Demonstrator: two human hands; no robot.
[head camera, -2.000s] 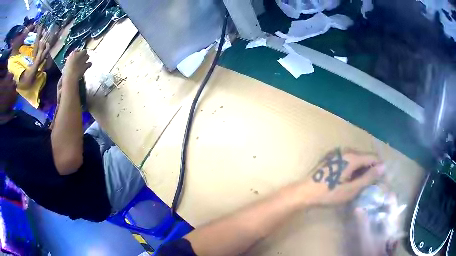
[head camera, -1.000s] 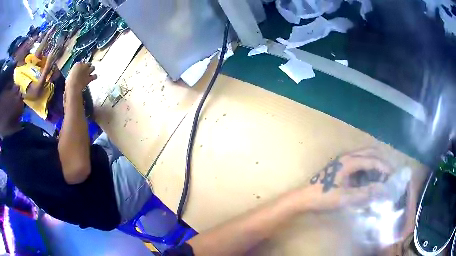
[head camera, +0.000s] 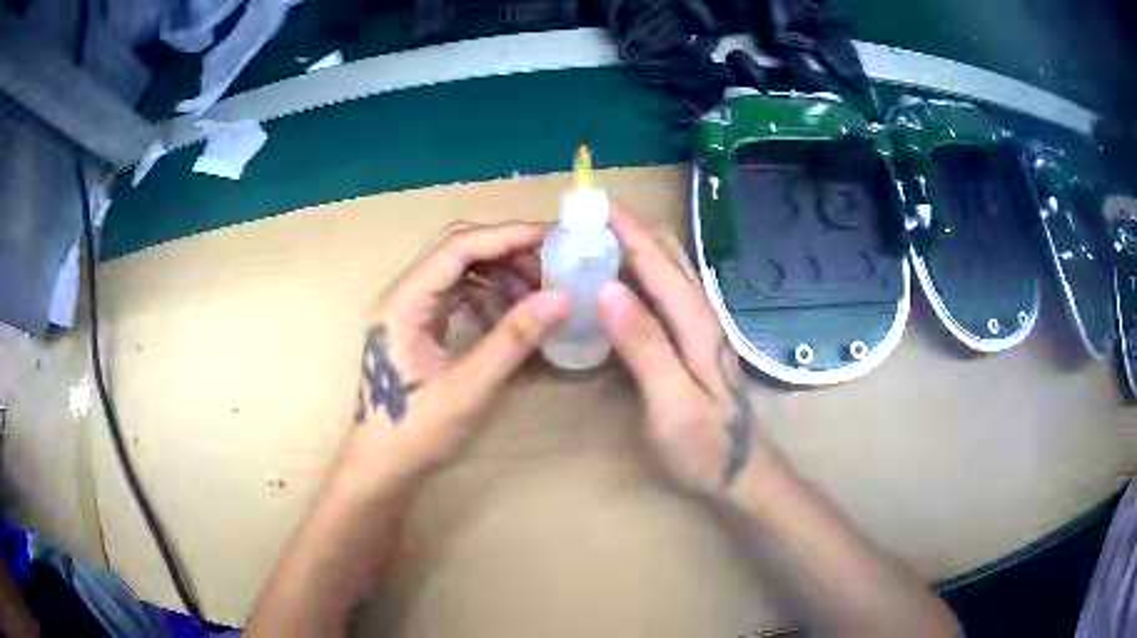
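Observation:
A small translucent white glue bottle (head camera: 580, 280) with a yellowish pointed nozzle stands upright in front of me, nozzle up. My left hand (head camera: 468, 324) holds it from the left, thumb on its front. My right hand (head camera: 667, 355) holds it from the right, thumb on its front. The fingers behind the bottle are partly hidden. A green car body shell (head camera: 798, 119) with a black interior and pale rim lies just right of my right hand, its rounded end with two pale rings towards me.
More green shells (head camera: 979, 237) lie in a row to the right. A black heap (head camera: 736, 44) lies beyond the pale strip (head camera: 412, 77). White scraps (head camera: 232, 147) and a black cable (head camera: 115, 430) are at the left. Part of a person's clothing shows at the lower left.
The view has swung right, bringing the shells and black heap into sight. Both hands are now together on the upright glue bottle; earlier a blurred clear, shiny item was at the hands. The neighbouring workers have mostly left view.

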